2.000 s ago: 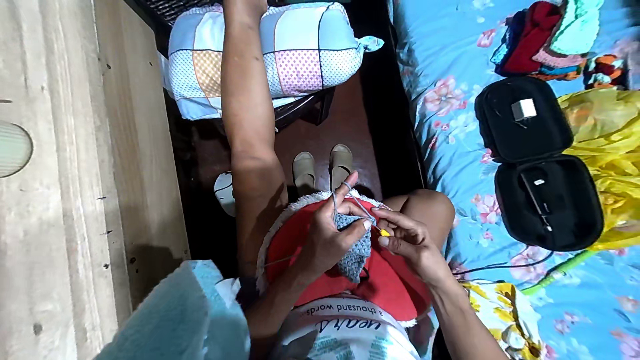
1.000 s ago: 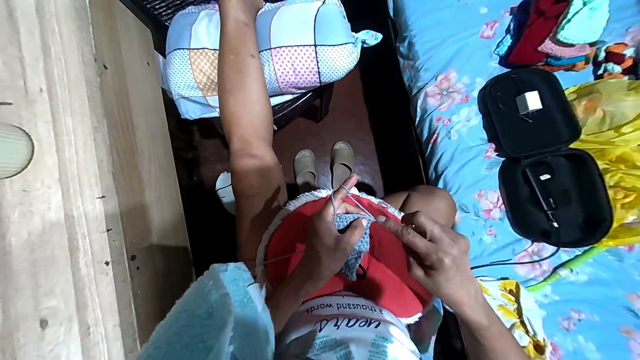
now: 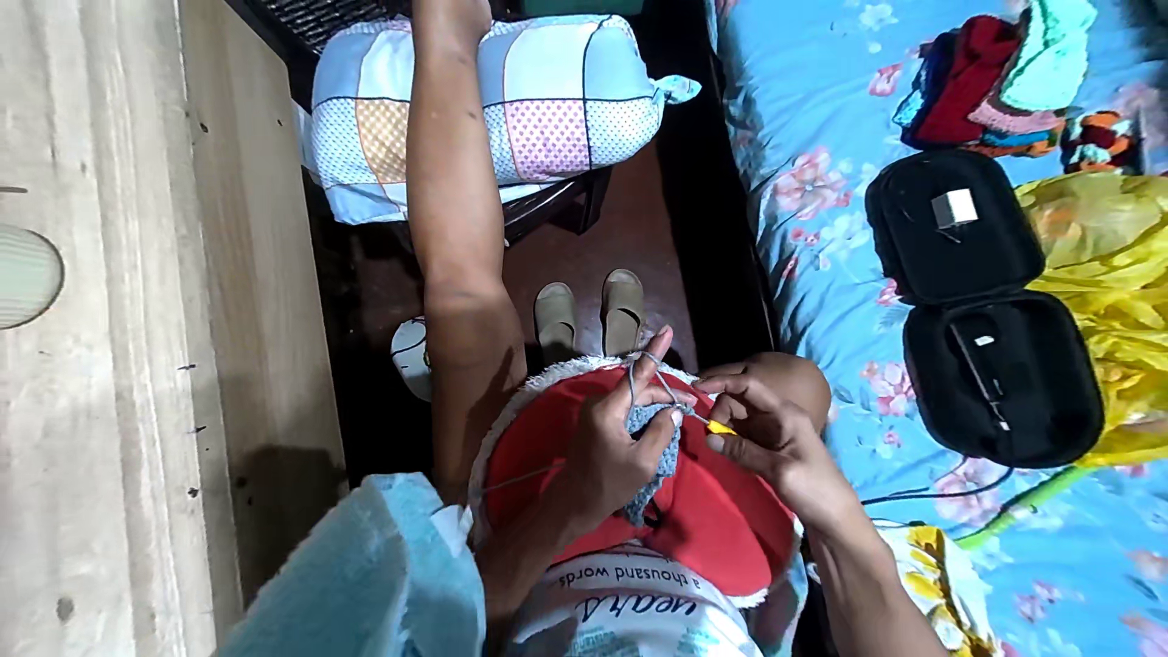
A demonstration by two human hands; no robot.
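In my left hand I pinch a piece of grey-blue crochet work, and grey yarn loops around its raised index finger. My right hand grips a crochet hook with a yellow handle; the hook's tip meets the yarn beside my left thumb. Beneath both hands a red cloth piece with a fluffy white edge lies over my lap. A strand of yarn runs left from under my left hand.
Wooden boards stand at left, near a light-blue fluffy cloth. A patchwork bolster lies ahead under my outstretched leg. On the flowered bed at right are an open black case, yellow plastic bag and knitted pieces.
My right hand has come closer to my left hand, and the hook's yellow handle, hidden a second ago, shows again. The left hand still holds the crochet work.
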